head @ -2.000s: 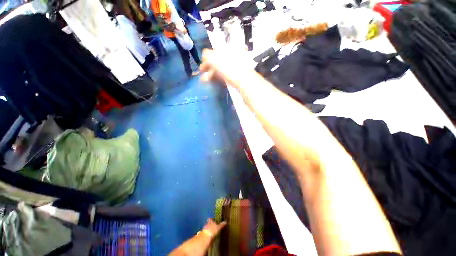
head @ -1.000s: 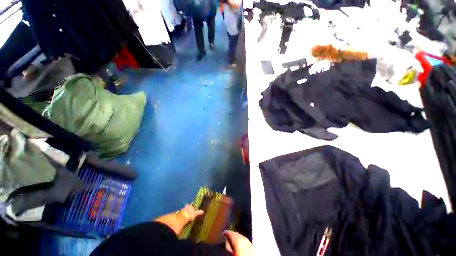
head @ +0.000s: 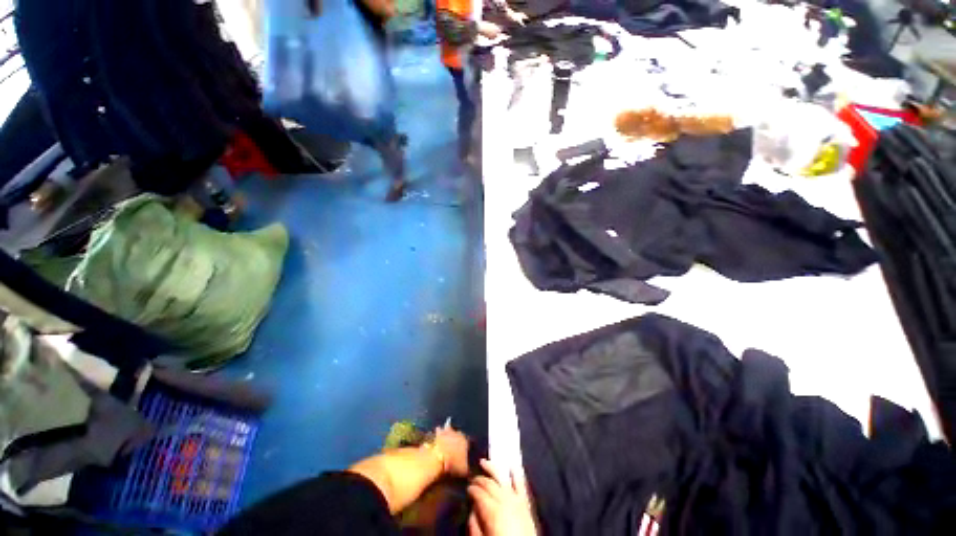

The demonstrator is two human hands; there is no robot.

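Note:
My left hand is low in the middle, beside the table edge and over a greenish striped packet, which is mostly hidden by my arm. A small pale tip shows at its fingers; its grip is unclear. My right hand is at the table's near left edge, cut off by the bottom of the picture, with its fingers partly hidden. A dark garment with a greyer panel lies on the white table. Snips with pale points and a reddish grip lie on it.
Another dark garment lies further back, with a brown fluffy strip and a red item behind. A dark pile is at right. A green sack and blue crate stand left. People are in the aisle.
My right arm has come back from over the table to its near edge. My left hand has moved from the striped packet's side towards the table. A person with a pale blue bundle has come closer.

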